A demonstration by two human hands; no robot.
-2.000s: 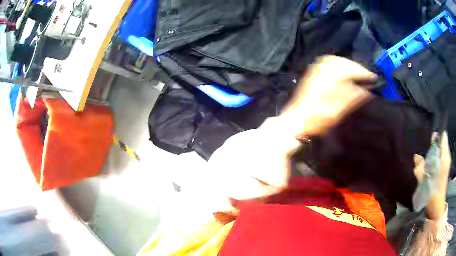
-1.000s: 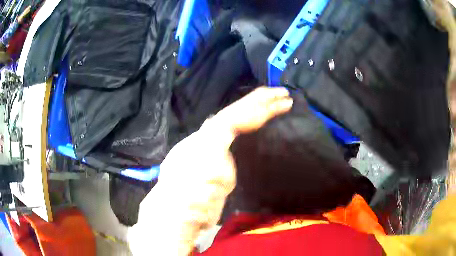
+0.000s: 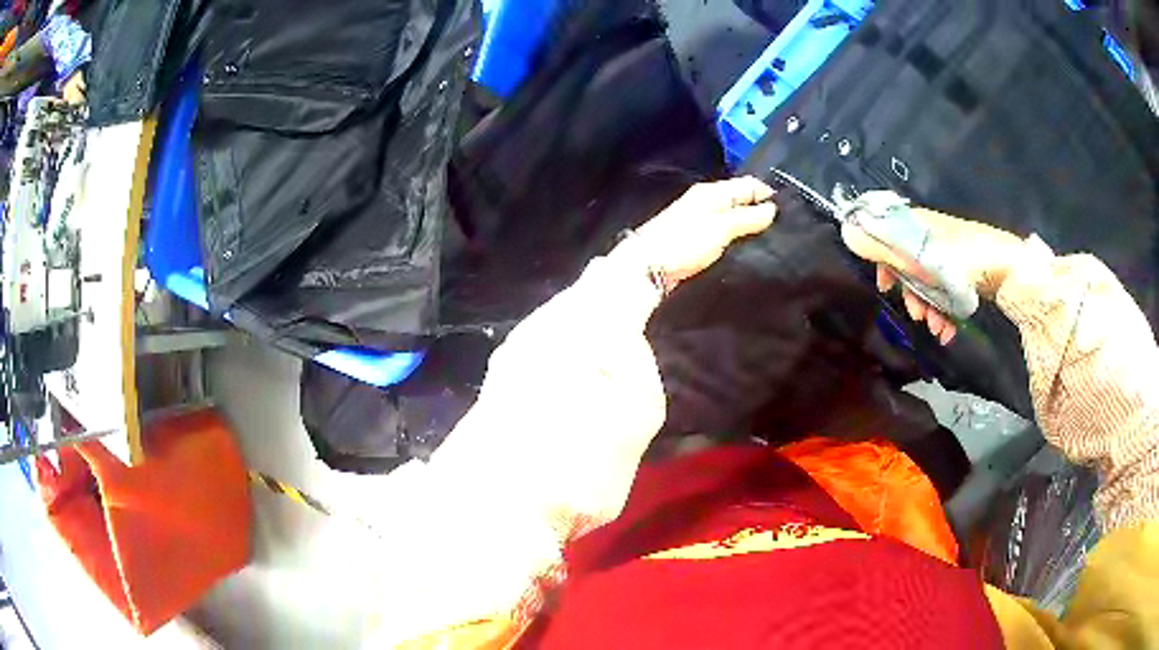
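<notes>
A black sewn bag panel (image 3: 775, 343) lies over my lap, its upper edge near my fingers. My left hand (image 3: 697, 235) pinches this black cloth at its upper edge, thumb and fingers together. My right hand (image 3: 934, 254) is closed around the pale grey handles of the thread scissors (image 3: 909, 241). The slim blades point up and left, their tip close to my left fingertips at the cloth's edge. Any loose thread there is too fine to see.
Black pieces with pockets (image 3: 331, 140) are heaped over a blue crate (image 3: 176, 216) at left. A black panel with metal fittings (image 3: 1004, 140) lies at right on another blue crate (image 3: 778, 79). An orange-red bin (image 3: 172, 521) stands on the floor beside the sewing table (image 3: 108, 241). Clear plastic (image 3: 1036, 533) shows lower right.
My right hand with the scissors, out of clear view a second ago, has come in beside my left fingertips. My left hand has moved slightly up and right. Earlier, the view turned rightwards.
</notes>
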